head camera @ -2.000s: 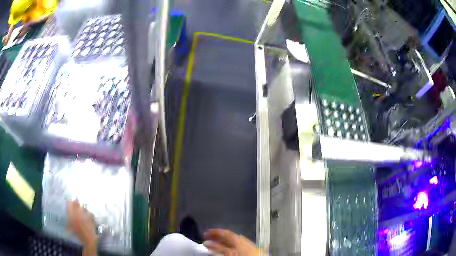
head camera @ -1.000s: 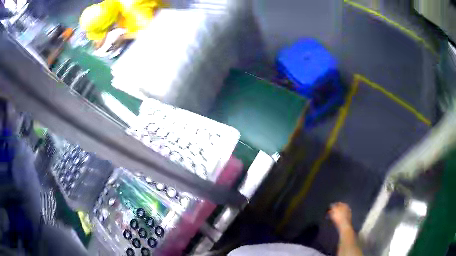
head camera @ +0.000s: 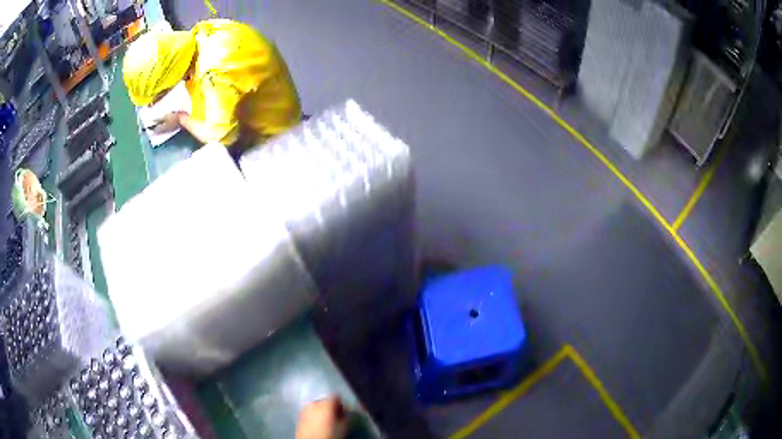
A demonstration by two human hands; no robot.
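Note:
Large white blocks of stacked trays [head camera: 210,249] stand on the green-topped bench in front of me, with another translucent stack [head camera: 343,184] beside them. My left hand, as far as I can tell which it is, [head camera: 321,420] shows small and blurred at the bottom edge, over or near the green bench top [head camera: 270,377]. Its fingers look curled, but whether it holds anything is unclear. A tray of round silver-and-dark parts [head camera: 120,394] lies at the lower left. My right hand is out of view.
A person in yellow [head camera: 240,81] bends over the bench at the upper left. A blue stool [head camera: 473,317] stands on the grey floor right of the stacks. Yellow floor lines [head camera: 600,154] run past it. Grey cabinets [head camera: 634,73] stand at the upper right.
The view has swung left from the aisle and conveyor onto the bench. The stacks, person and stool now show larger. The hand seen at the lower right one second ago is no longer there.

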